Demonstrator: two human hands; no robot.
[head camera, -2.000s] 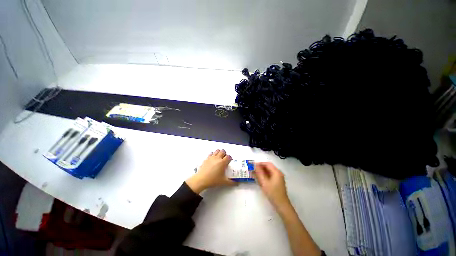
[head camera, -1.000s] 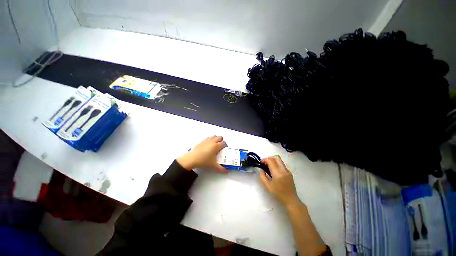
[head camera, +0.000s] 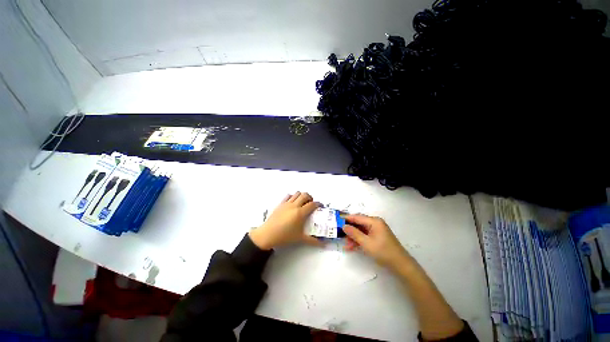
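Note:
A small white-and-blue retail box (head camera: 324, 223) lies on the white tabletop in front of me. My left hand (head camera: 289, 222) holds the box by its left end. My right hand (head camera: 364, 235) is at the box's right end, fingers pinched at the blue end flap. A bit of black shows at the opening beside my fingertips; most of the cable is hidden by the box and my fingers. Packed boxes (head camera: 110, 195) stand in two rows at the left, with black cable pictures facing up.
A huge black cable pile (head camera: 468, 100) covers the right back. Flat boxes (head camera: 528, 267) stand in a tight row at the lower right. A black strip (head camera: 267, 147) runs along the bench, bearing a white-and-blue packet (head camera: 177, 138) and thin pale strands.
The black cable loop between my right fingers and the box end has mostly gone from sight. My right hand has closed in on the box's blue flap. The camera view has shifted.

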